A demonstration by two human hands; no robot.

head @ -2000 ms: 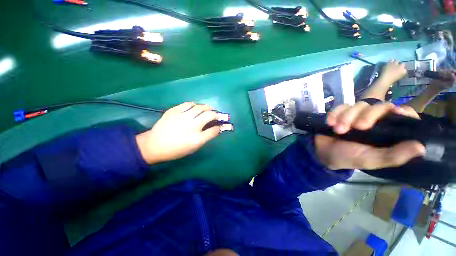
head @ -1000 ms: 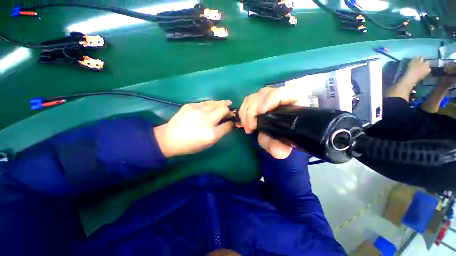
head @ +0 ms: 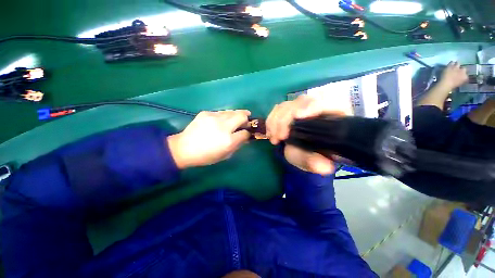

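My left hand [head: 209, 138] pinches the black clamp end of a cable lead. Its copper contacts [head: 257, 129] show between my two hands. The lead [head: 135, 103] runs left over the green mat to a blue-and-red plug connector [head: 51, 113]. My right hand [head: 296, 133] is closed around the black electric screwdriver [head: 342, 138], which is blurred. Its front end points left at the clamp. The driver's tip and any screw are hidden by my right fingers.
A white-grey screw feeder [head: 366, 98] stands behind the driver. Several cable leads with copper ends [head: 135, 43] lie in a row at the back of the mat. Another person's hand [head: 452, 76] is at the right. The screwdriver cord [head: 456, 165] runs right. Blue bins [head: 457, 232] are on the floor.
The right hand and screwdriver have come left from the feeder to the clamp, then shifted slightly right in the last second. The back row of leads has moved left in view.
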